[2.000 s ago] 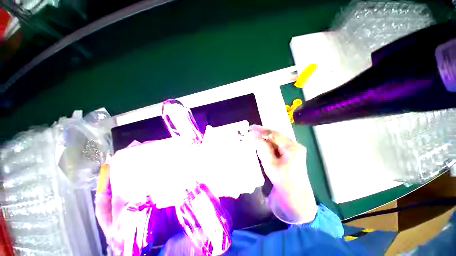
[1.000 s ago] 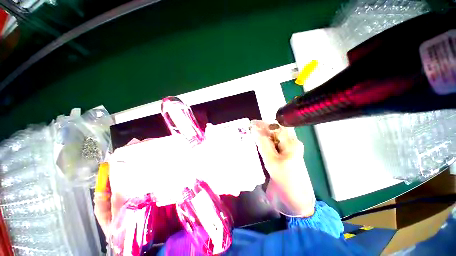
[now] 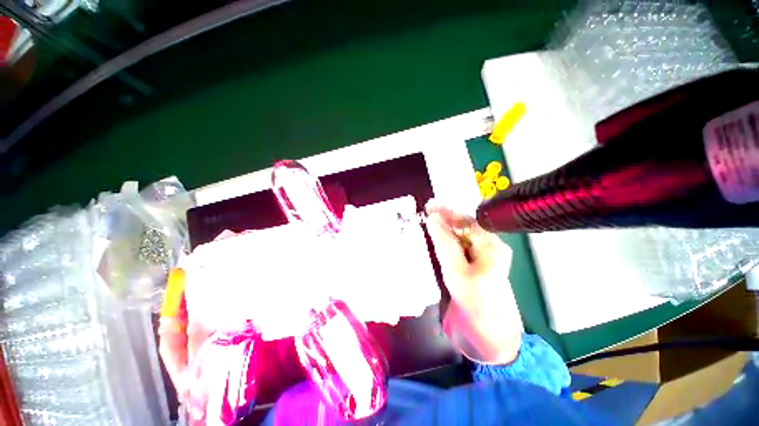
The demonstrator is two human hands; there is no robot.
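Observation:
A glaring white housing [image 3: 308,279] lies in front of me over a dark, white-bordered mat [image 3: 391,179]. Glossy pink-tinted lobes [image 3: 304,195] stick out above and below it. My left hand [image 3: 173,333], with a yellow-orange finger cot on one finger, grips the housing's left side; part of it is hidden by the housing and lobes. My right hand [image 3: 476,279] is at the housing's right edge, fingers curled together; what lies between its fingertips is too overexposed to tell. A large black screwdriver body [image 3: 599,179] reaches in from the right, its nose beside my right fingers.
Yellow curled pieces [image 3: 493,180] and a yellow tube [image 3: 508,123] lie right of the mat. A white slab [image 3: 582,283] and clear trays [image 3: 649,58] are at the right. A bag of grey grains [image 3: 152,245] and clear trays [image 3: 50,316] are at the left. An open cardboard box [image 3: 699,366] is lower right.
The screwdriver moved left over my right fingers, then back slightly right and down, uncovering the yellow pieces. Its tint turned from purple to red. My hands and the housing stayed nearly in place.

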